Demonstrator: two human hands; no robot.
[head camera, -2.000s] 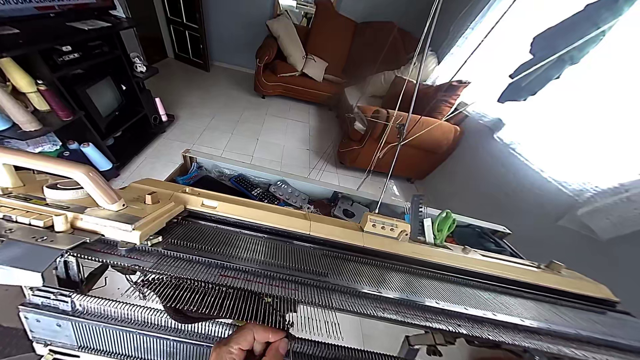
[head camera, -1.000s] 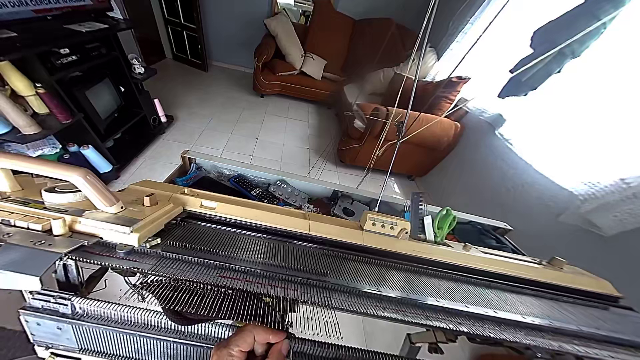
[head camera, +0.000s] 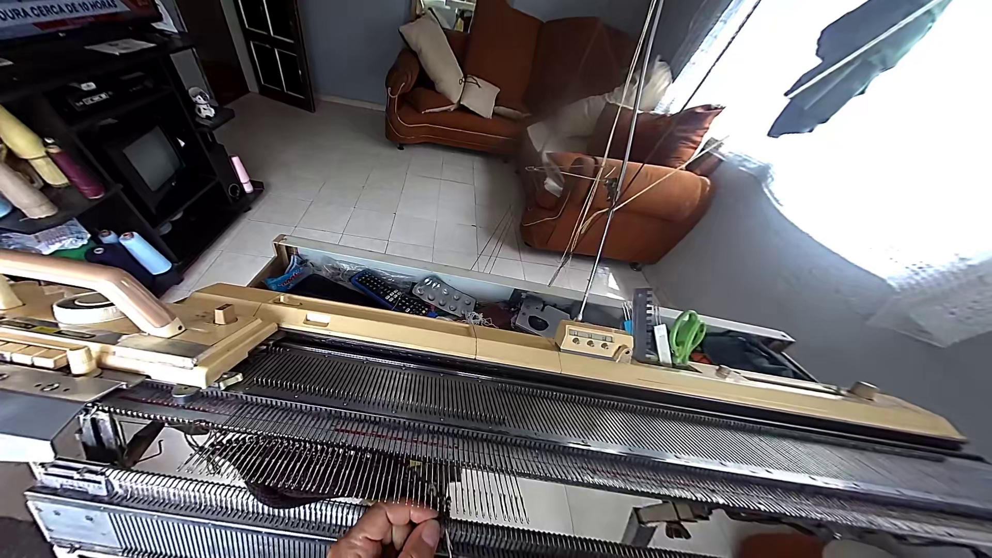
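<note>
My left hand is at the bottom edge, with thumb and fingertips close together at the lower needle bed of a knitting machine. Whether a thin needle or strand is pinched between them is not clear. Just above the hand, dark knitted fabric hangs between the two beds, behind a row of thin metal needles. The upper needle bed runs across the view under a beige rail. At the left stands the beige carriage with its curved handle. My right hand is out of view.
Behind the machine lies an open compartment with remote controls and green-handled scissors. A beige row counter sits on the rail beside an upright yarn mast. Yarn cones and a black shelf stand left; orange sofas are beyond.
</note>
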